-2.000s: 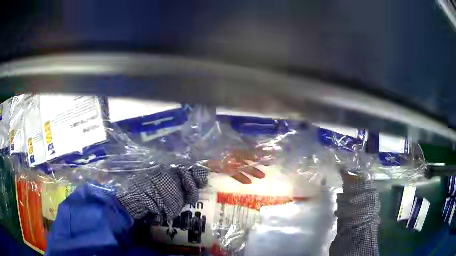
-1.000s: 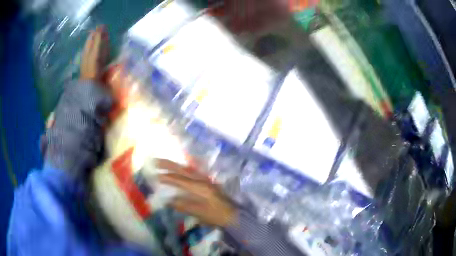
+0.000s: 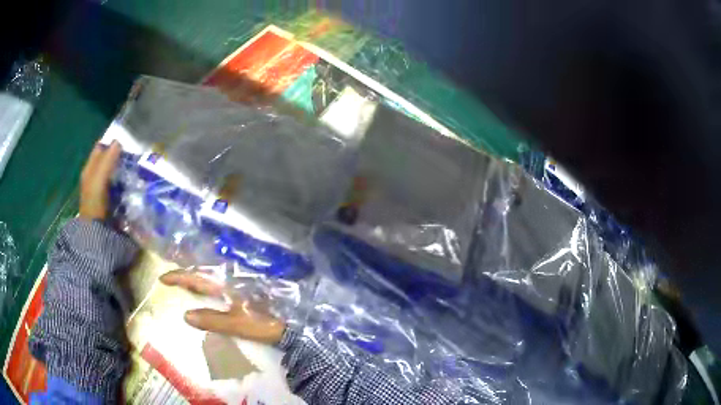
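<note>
A row of blue-and-white product boxes (image 3: 237, 154) lies under wrinkled clear plastic film (image 3: 427, 241), running from the left to the lower right. A dark shadow covers most of their tops. My left hand (image 3: 98, 180) is at the left end of the row, its fingertips against the box edge. My right hand (image 3: 229, 310) is in front of the row with fingers spread, over the printed board (image 3: 150, 316) and at the film's near edge. Whether it holds film cannot be told.
The printed board's orange end (image 3: 265, 65) shows behind the row. The green surface (image 3: 63, 134) lies around it. Whitish plastic (image 3: 11, 126) is at the far left. More blue-and-white boxes (image 3: 563, 180) are at the right. A large dark shape blocks the upper right.
The view has shifted and the overhead band is gone. The filmed row now shows more fully, with its tops in shadow. My left hand has come to the row's left end; my right hand remains before it.
</note>
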